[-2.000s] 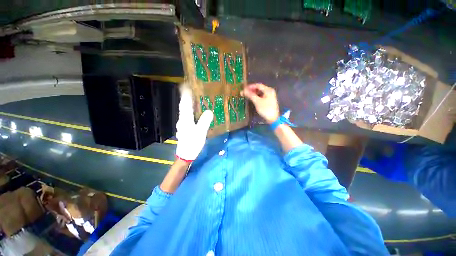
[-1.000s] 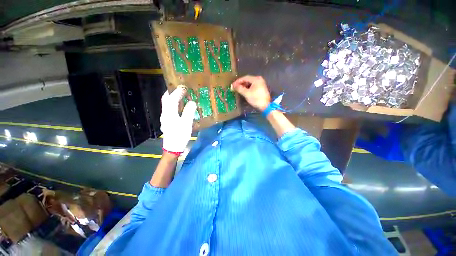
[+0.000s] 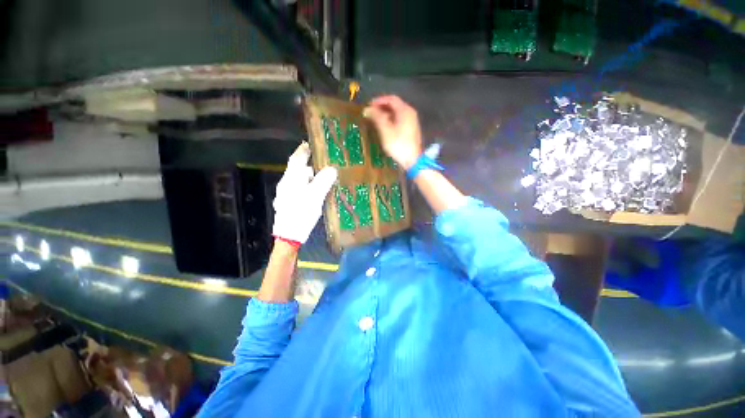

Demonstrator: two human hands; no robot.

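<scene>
The board carrier (image 3: 356, 175) lies in front of me, tan-brown with four openings that show bright green circuit boards (image 3: 353, 206). My left hand (image 3: 301, 196), in a white glove with a red cuff edge, holds the carrier's left edge. My bare right hand (image 3: 395, 128), with a blue wrist strap, is over the carrier's upper right part and covers some of the upper right opening. Its fingertips are close together near the top edge; whether they hold a small part cannot be told. The pile of shiny silver parts (image 3: 608, 159) lies at the right.
A cardboard tray (image 3: 719, 184) is under and beside the pile. Separate green boards (image 3: 513, 34) lie at the far side. A black cabinet (image 3: 200, 216) stands at left, a metal-edged rail (image 3: 163, 77) behind it. A coworker's blue sleeve (image 3: 719, 277) is at the right.
My right hand has moved from the carrier's right edge up to its upper right part. My left hand has shifted up along the left edge. The camera view has also shifted.
</scene>
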